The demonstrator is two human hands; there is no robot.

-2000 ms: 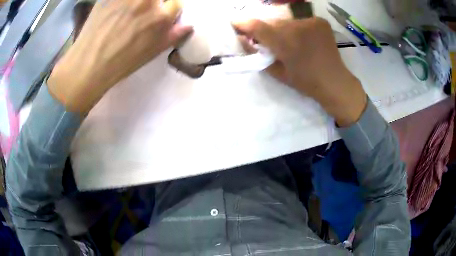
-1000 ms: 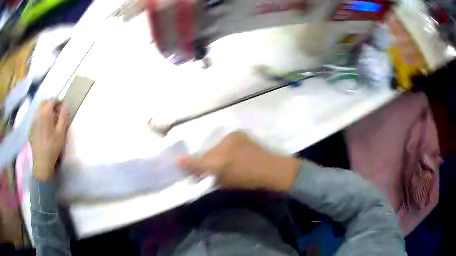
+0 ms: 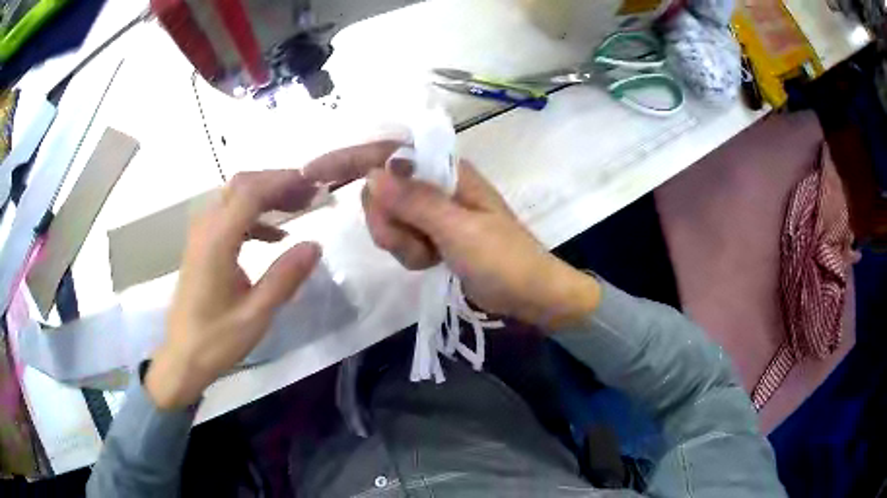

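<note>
My right hand (image 3: 457,229) is closed around a bunch of white tape pieces (image 3: 435,146), whose loose ends hang below it over the table edge. My left hand (image 3: 233,263) has its thumb and fingers apart, with the index fingertip at the bunch beside my right thumb. A beige-grey band piece (image 3: 151,243) lies partly behind my left hand. A pale bluish-white band (image 3: 83,345) lies along the near table edge, partly under my left wrist. Another beige band (image 3: 88,209) lies slanted at the left.
The red-and-white sewing machine head (image 3: 219,44) stands at upper left. Snips (image 3: 496,89), green-handled scissors (image 3: 642,73), a speckled bundle (image 3: 702,58) and a yellow item (image 3: 773,49) lie at upper right. Red-and-white checked cloth (image 3: 812,263) lies on a pink surface (image 3: 715,233).
My hands were at the machine area, then apart at the left and near edge; now they meet mid-table. My right hand has left the pale band and raised the white tape bunch.
</note>
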